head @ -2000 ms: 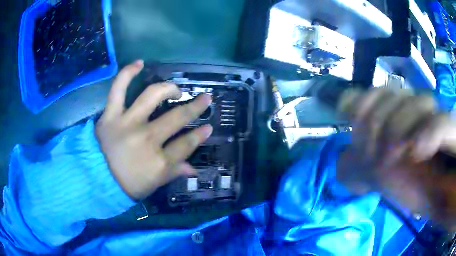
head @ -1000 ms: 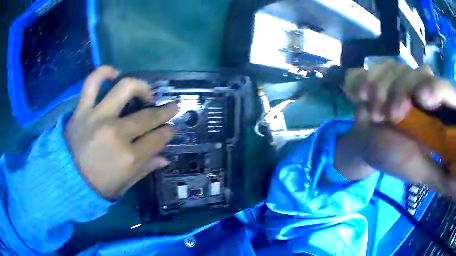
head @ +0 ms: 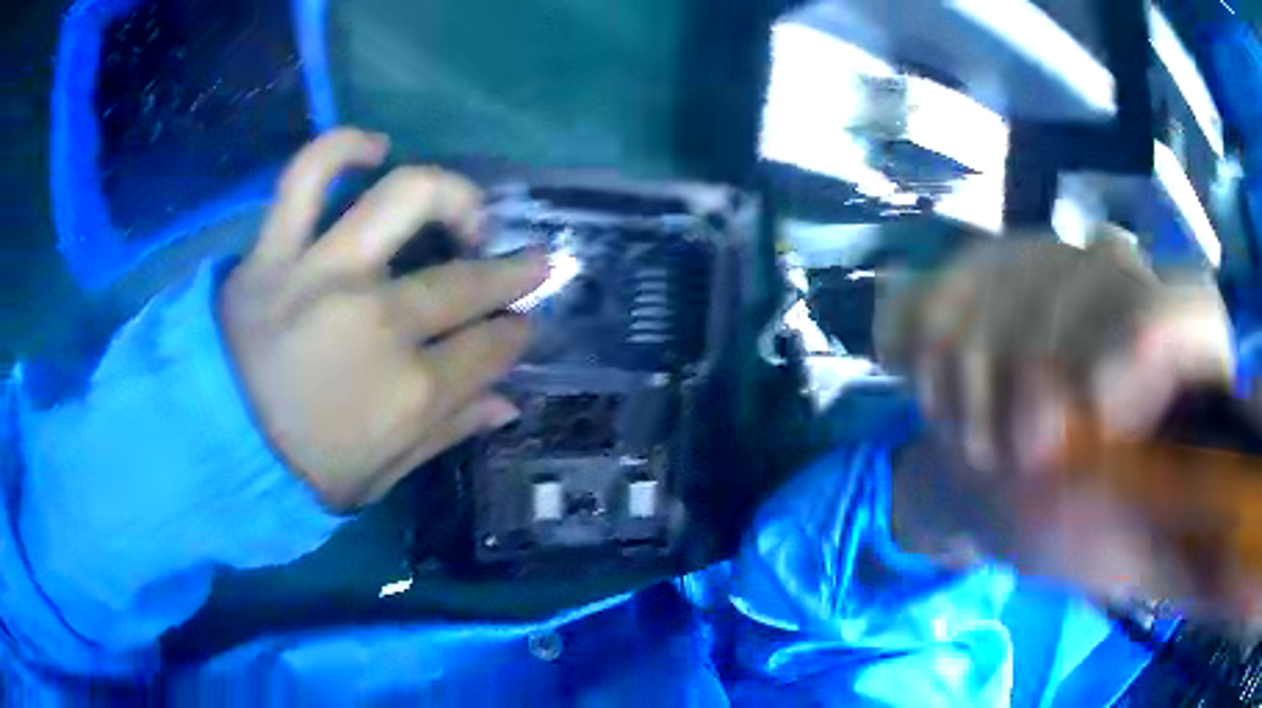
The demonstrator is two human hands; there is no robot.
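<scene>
A black plastic housing (head: 651, 311) with a row of slots sits in the dark fixture (head: 685, 539), above two white rectangles. My left hand (head: 374, 318) lies palm down over the fixture's left side. Its fingers are apart and the fingertips are at the housing, covering its left part. Whether they press on it cannot be told. My right hand (head: 1052, 360) is at the right, blurred, closed around the electric screwdriver (head: 1176, 477), whose orange body shows beside the fist. Its tip cannot be made out.
An open blue bin (head: 194, 125) with small dark pieces stands at the upper left. White and silver benchtop devices (head: 886, 125) stand at the upper right. A silver air blow gun (head: 803, 311) lies between the fixture and my right hand.
Since one second ago, my right hand and the screwdriver sit a little lower and are more blurred. The view has shifted, moving the fixture rightward in the picture. My left hand stays over the housing.
</scene>
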